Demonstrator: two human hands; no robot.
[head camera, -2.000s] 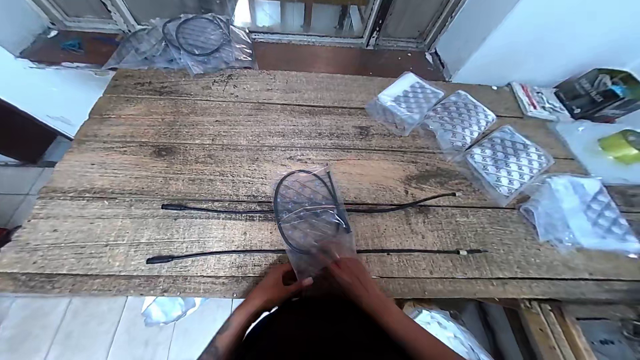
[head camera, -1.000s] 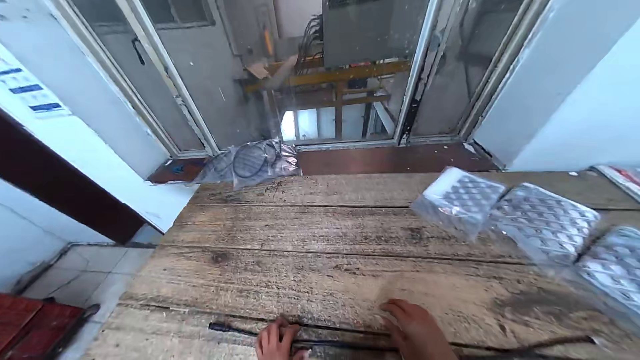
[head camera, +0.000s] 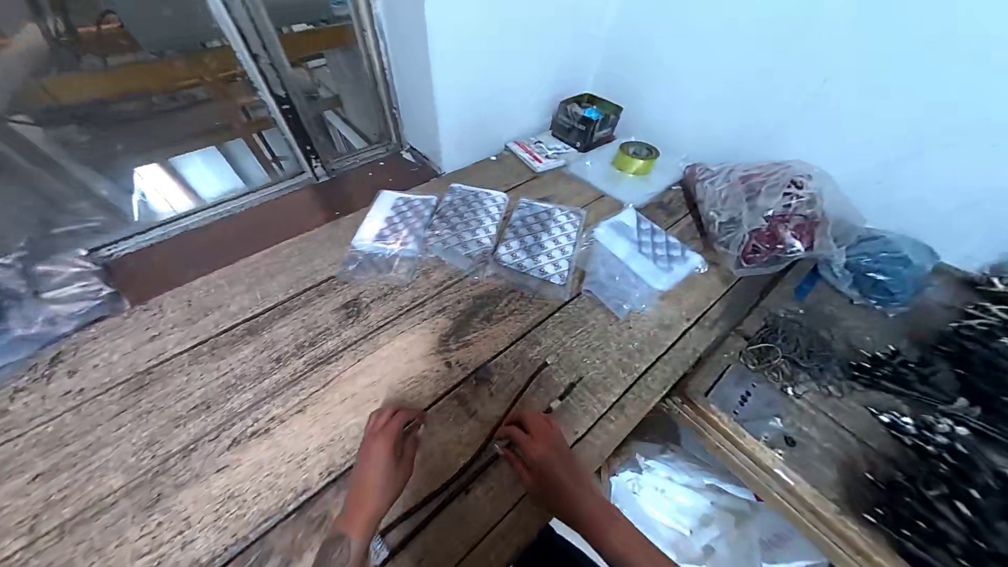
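Two thin black cables (head camera: 472, 465) lie side by side on the wooden table (head camera: 299, 394), running from the lower middle up toward the right. My right hand (head camera: 539, 449) is over the cables, its fingertips at or very near them; whether it grips one cannot be told. To the left of the cables, my left hand (head camera: 391, 441) rests over the planks with its fingers bent and apart, and no object shows in it. Several clear plastic packets with a diamond pattern, one of them a patterned packet (head camera: 540, 242), lie in a row beyond the hands.
A roll of yellow tape (head camera: 635, 157) and a small open box (head camera: 586, 121) are in the far corner. Bags of red (head camera: 780, 220) and blue material (head camera: 886, 268) sit at the right. Many black cables (head camera: 937, 441) fill the lower right, beyond a wooden edge (head camera: 756, 488). Plastic bags (head camera: 685, 504) lie below the table.
The view has swung far to the right. The bagged coiled cable that was between my hands two seconds ago is no longer there.
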